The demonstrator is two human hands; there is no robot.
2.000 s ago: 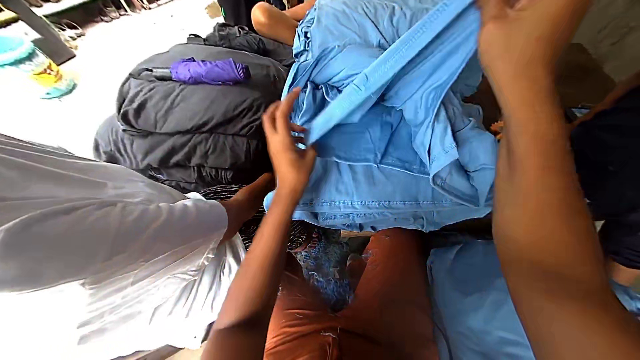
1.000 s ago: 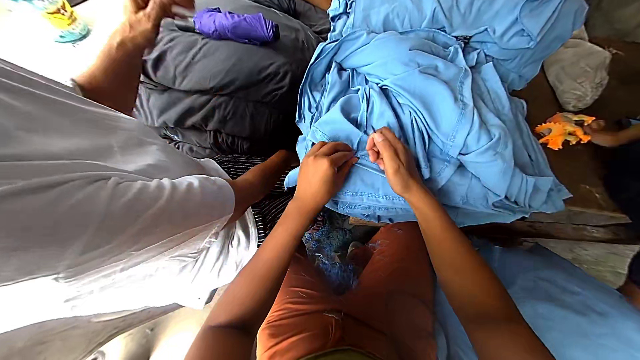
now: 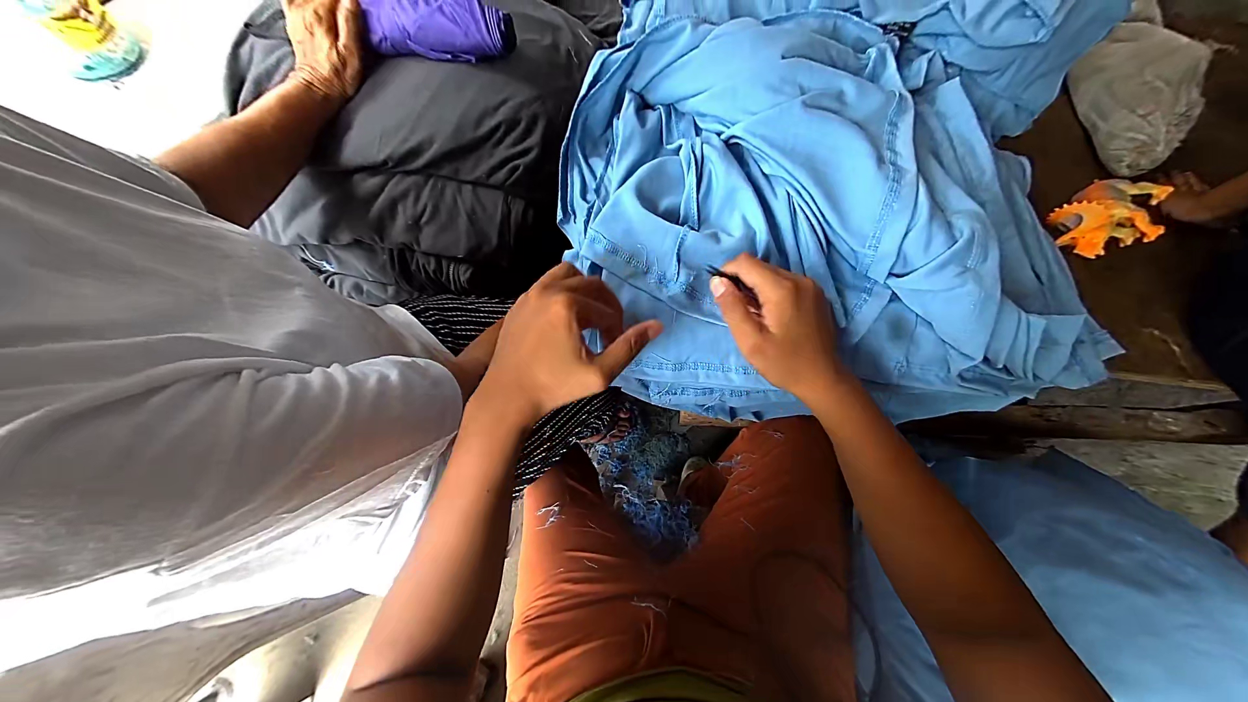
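Light blue stitched garments (image 3: pixel 780 127) lie in a rumpled heap before me, with seams and loose threads showing. My right hand (image 3: pixel 780 317) is over the near part of the heap, its thumb and forefinger pinched on a small dark object (image 3: pixel 733 283), too small to name. My left hand (image 3: pixel 570 341) is at the heap's near left edge, thumb and fingers apart; nothing shows between them, though its palm side is partly hidden.
A person in a white shirt (image 3: pixel 214 390) leans in at left, a hand on a dark grey cloth bundle (image 3: pixel 439 166) beside a purple roll (image 3: pixel 429 27). At right are an orange toy-like object (image 3: pixel 1107 219), another person's hand (image 3: pixel 1185 200), a whitish plastic bag (image 3: pixel 1141 93) and blue cloth (image 3: pixel 1072 556).
Two seconds ago my hands held a blue strip of the garment stretched out; it has since been let go. The neighbour's hand has come down on the dark bundle. My hands are farther apart than one second ago.
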